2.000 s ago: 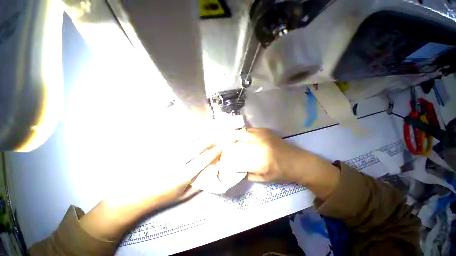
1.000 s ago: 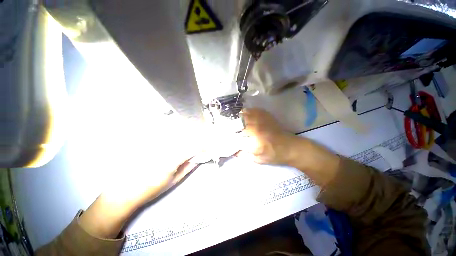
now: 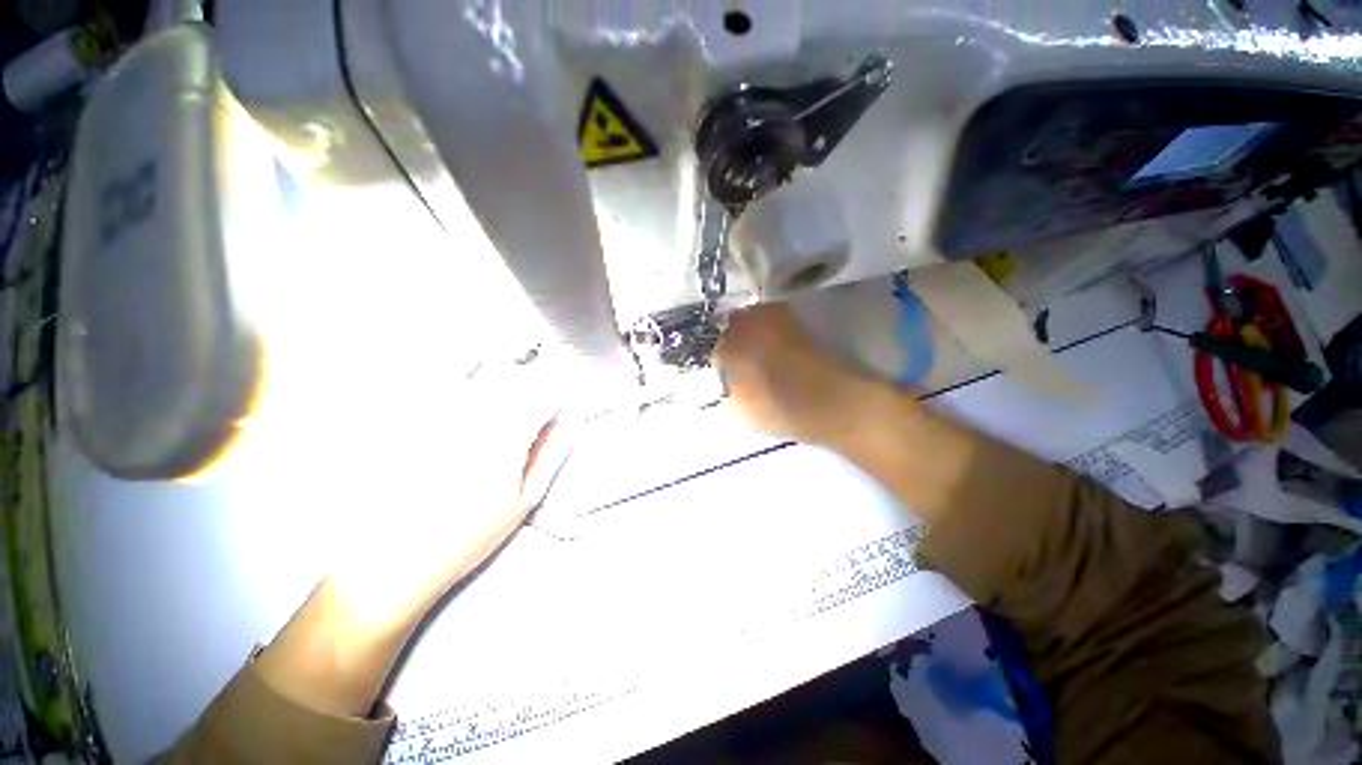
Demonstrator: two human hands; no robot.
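The white sewing machine head stands over the table, its dark presser foot and needle cluster low at centre. My right hand is at the right side of the presser foot, fingers bent, fingertips hidden by the machine parts. My left hand lies flat-looking on the table left of the presser foot; its fingers are washed out by the lamp glare. A pale fabric piece seems to lie under and before the presser foot, between the hands; its outline is mostly lost in the glare.
A white oval lamp is at left. A blue strip and a long beige strip lie right of my right hand. Scissors with red and yellow handles lie at right, a dark green tool across them. Cut pieces are heaped at lower right.
The hands have parted and moved up to the presser foot; the fabric held between them near the front has moved up under the machine. The view has shifted, showing more of the machine head.
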